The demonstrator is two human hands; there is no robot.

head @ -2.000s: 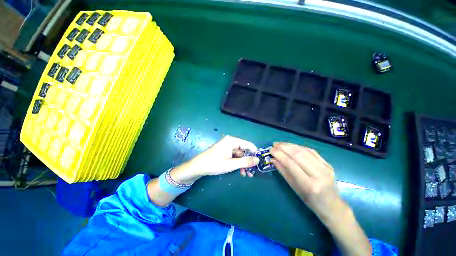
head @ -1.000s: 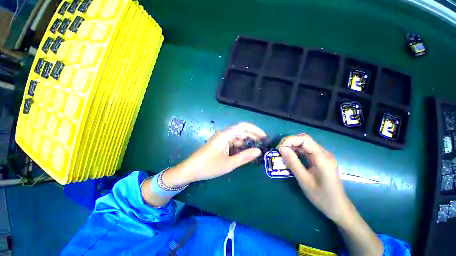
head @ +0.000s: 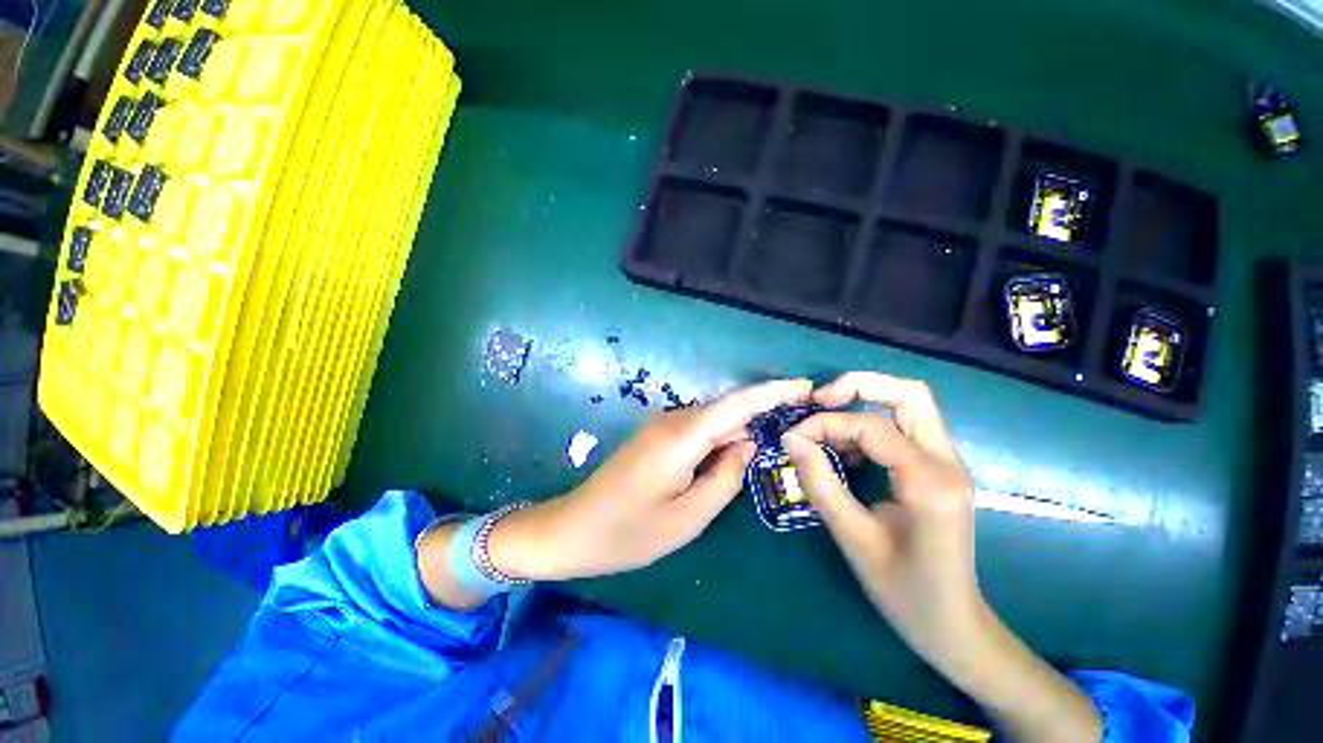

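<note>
My left hand (head: 653,486) holds a small black housing (head: 779,424) between its fingertips. My right hand (head: 907,501) has its fingertips on the same housing, and they partly cover it. A part-built unit (head: 784,491) with a rounded-square rim and yellow and white inside is just below the fingertips, partly behind my right fingers; whether it is held or lies on the bench I cannot tell. Tiny black parts (head: 636,388) lie loose beyond my left hand. A white scrap (head: 582,447) and a speckled silvery-grey square (head: 507,356) lie left of them.
A black compartment tray (head: 827,312) holds three part-built units in its right pockets. A stack of yellow blister trays (head: 312,276) stands at left, black pieces in the top one. A black parts tray (head: 1277,508) is at the right edge. A loose unit (head: 1277,122) lies at far right.
My hands have come together on the black housing; a second ago they were apart. Tiny black parts and a white scrap now show beside my left hand. The view has shifted slightly.
</note>
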